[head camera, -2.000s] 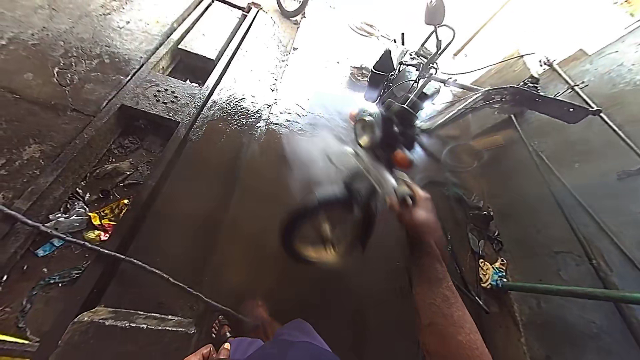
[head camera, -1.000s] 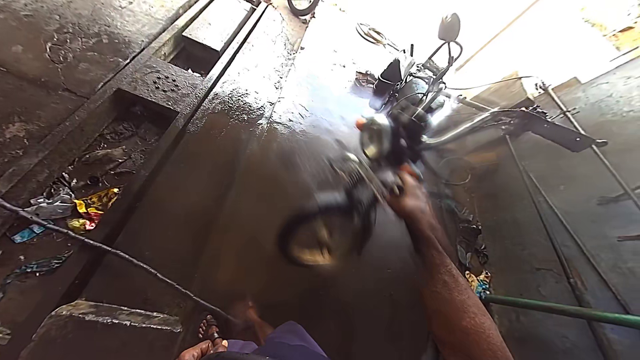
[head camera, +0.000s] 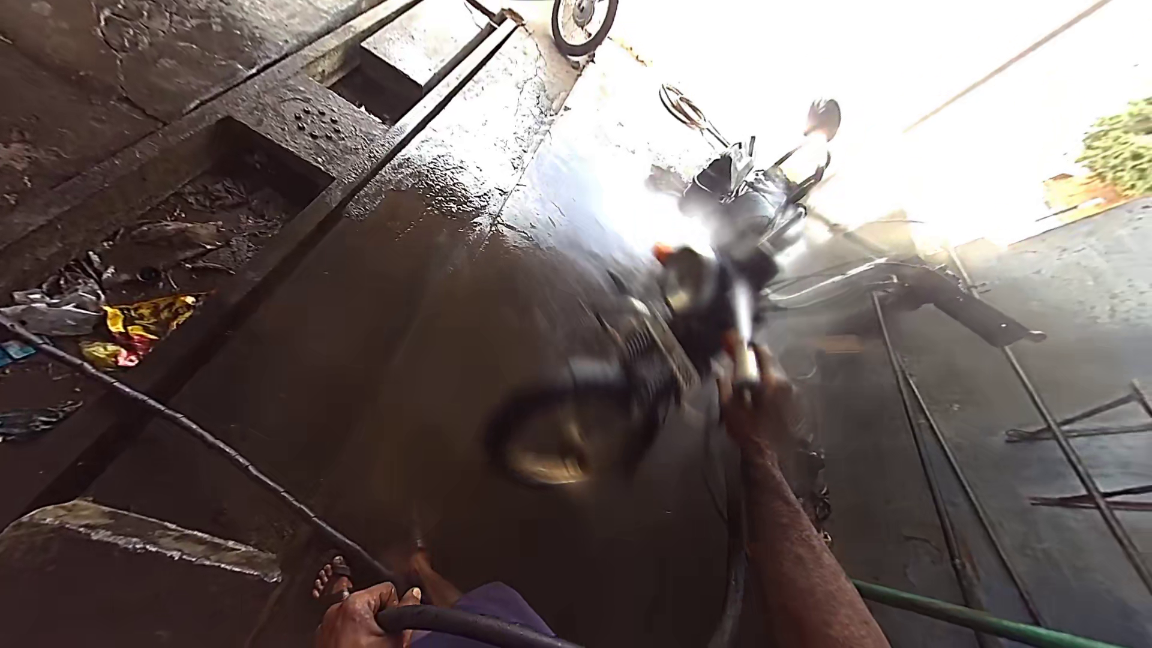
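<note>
My right hand, right of centre, is closed around a spray nozzle with a dark hose hanging below it. A whitish spray leaves the nozzle's tip toward the motorcycle, whose blurred front wheel lies left of the hand. The headlight, an orange indicator and a mirror show beyond. At the bottom, my left hand grips a black hose. Part of the motorcycle's middle is hidden by spray and glare.
On the left, an open drain channel holds litter and a yellow wrapper. A concrete block stands at lower left. A green pipe and thin metal rods lie on the right. Another wheel shows at the top. The floor is wet.
The black hose at my left hand now shows plainly in my grip. My right hand still holds the nozzle, with its spray now aimed at the motorcycle's upper front. The view has shifted somewhat.
</note>
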